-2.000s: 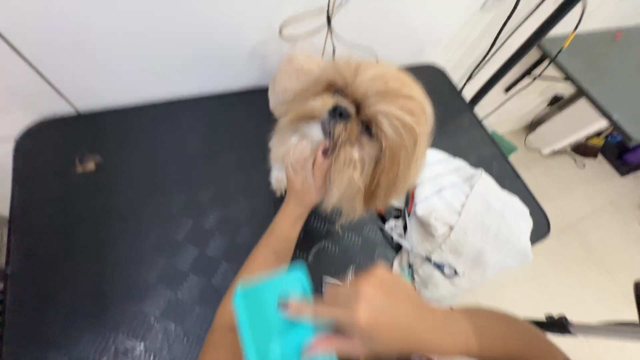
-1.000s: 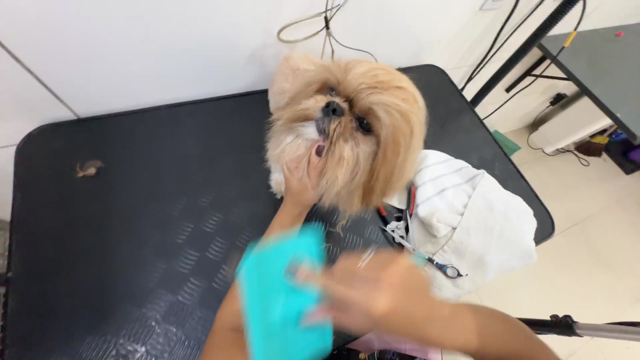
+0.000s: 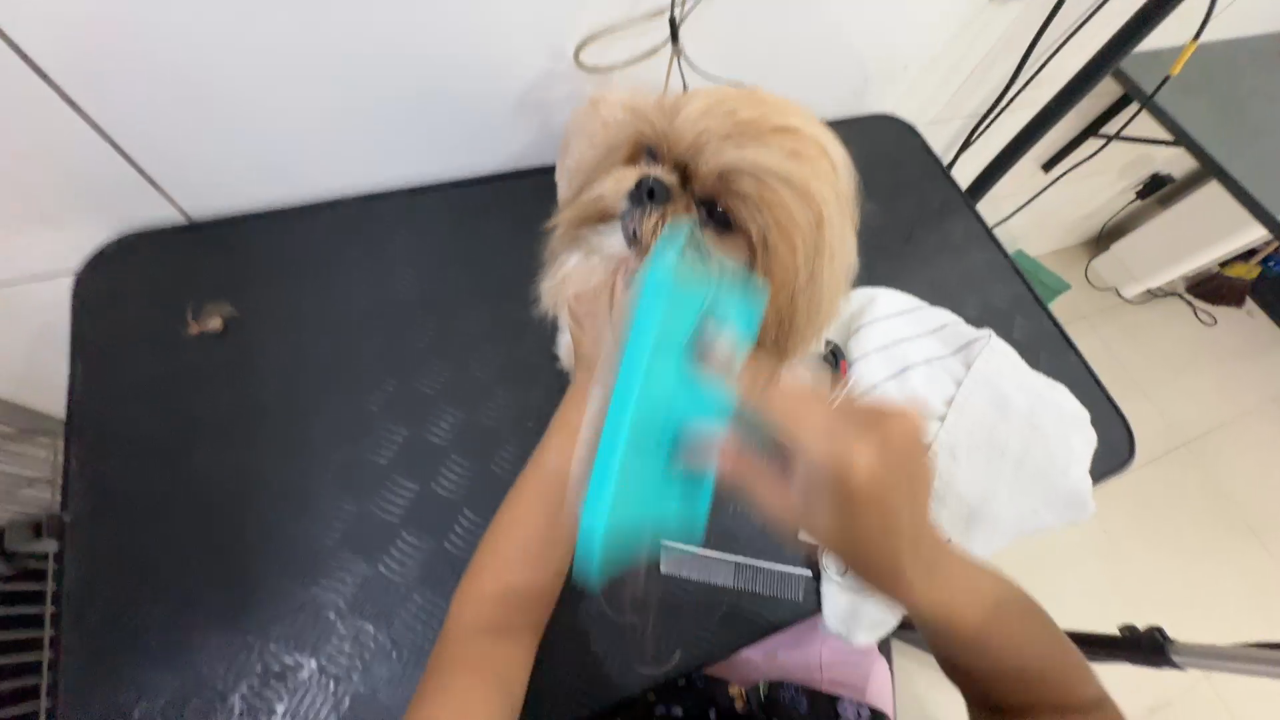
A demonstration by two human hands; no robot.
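Note:
A long-haired tan dog [image 3: 790,210] faces me at the far side of a black grooming table [image 3: 300,420]. My left hand [image 3: 597,315] is under its chin, partly hidden by a turquoise brush-like tool [image 3: 655,430]. My right hand [image 3: 830,440], blurred, grips that tool in front of the dog's muzzle; its working side cannot be made out. Below the tool lies a metal grooming comb [image 3: 735,572]. Right of the dog is a white towel [image 3: 1010,440], with a red and black handle [image 3: 836,360] partly showing beside it.
A tuft of hair [image 3: 212,318] lies on the table's left part. Behind is a white wall [image 3: 300,90] with a looped cord [image 3: 625,45]. A black pole [image 3: 1070,100] and cables rise at the right, near another dark table [image 3: 1220,110]. Pink cloth [image 3: 815,665] shows at the near edge.
My right hand has moved the turquoise tool up, closer to the dog's face. The metal comb now shows below it. My left hand stays at the dog's chin.

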